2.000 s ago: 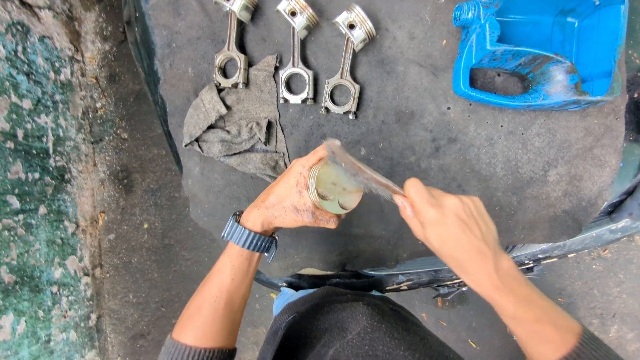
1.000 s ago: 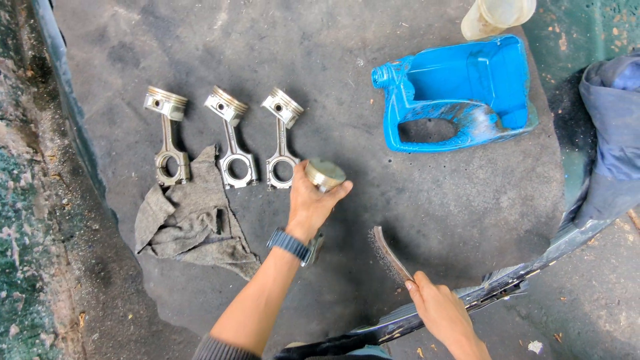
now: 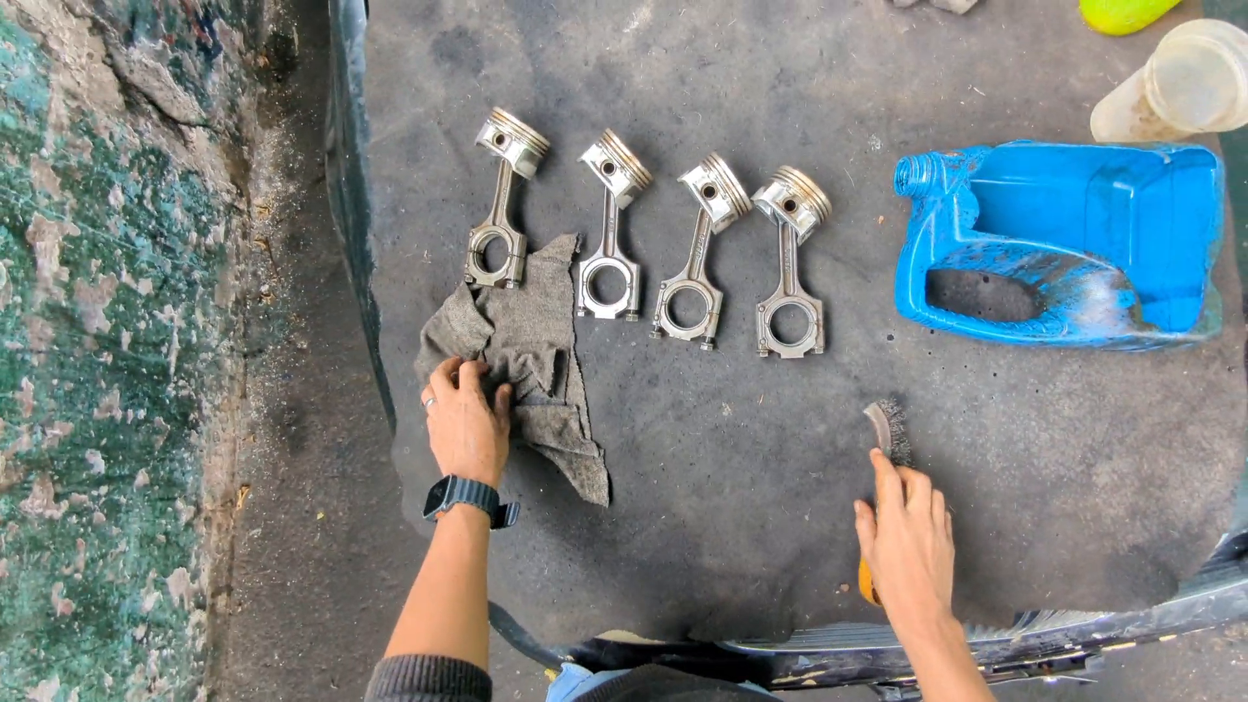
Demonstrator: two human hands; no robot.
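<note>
Several pistons on connecting rods lie in a row on the dark mat, among them the leftmost piston and rod (image 3: 500,200) and the rightmost piston and rod (image 3: 792,258). A grey rag (image 3: 536,356) lies below the left ones, and the leftmost rod's big end overlaps its top. My left hand (image 3: 468,419) touches the rag's left part, fingers bent; whether it grips the cloth cannot be told. On the right, my right hand (image 3: 907,536) rests over a wire brush (image 3: 885,431), its bristles beyond the fingertips and part of an orange handle showing beside the palm.
A cut-open blue plastic jug (image 3: 1063,331) lies at the right, with a translucent plastic cup (image 3: 1194,83) above it. A yellow-green object (image 3: 1121,12) is at the top edge. The dark mat (image 3: 702,468) ends near my body; a rough painted wall (image 3: 107,390) runs along the left.
The piston that my left hand held now lies at the right end of the row, and that hand has moved left to the rag. The brush is now down on the mat under my right hand.
</note>
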